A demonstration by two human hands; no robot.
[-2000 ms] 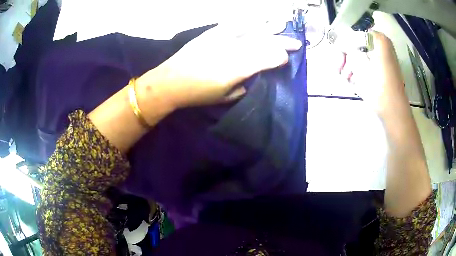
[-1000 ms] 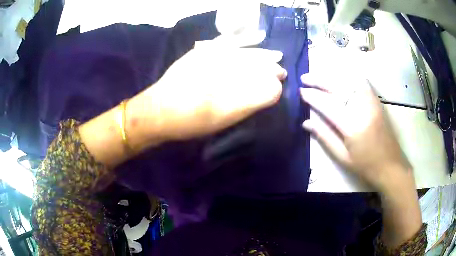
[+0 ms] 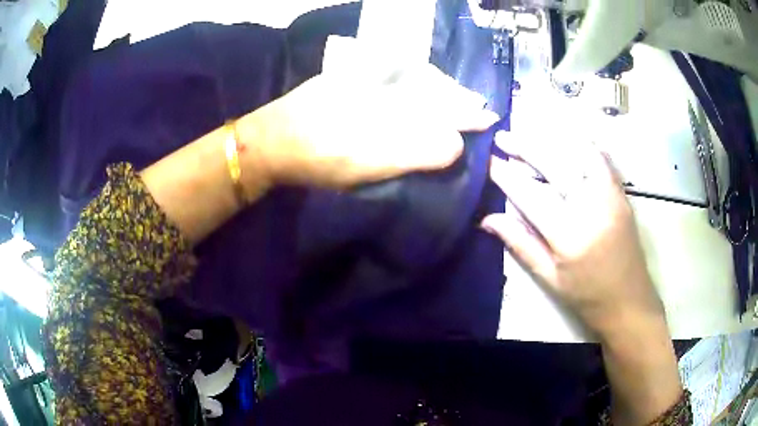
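A large dark purple garment piece lies over the white machine table, its right edge running down from the presser foot. My left hand lies on the cloth with its thumb and finger at that edge, gripping it. My right hand is at the right of the edge, fingertips touching or just beside it; whether they pinch the cloth is unclear. A stiff white piece lies on the cloth beyond my left hand. The hands are overexposed.
The white sewing machine head is at the upper right. Silver snips and a dark scissors handle lie at the right, beside dark fabric strips. A printed paper sheet hangs at the lower right.
My right hand has come from near the machine head down to the cloth edge. My left hand moved down, then slightly back up. The white piece now shows beyond my left hand.
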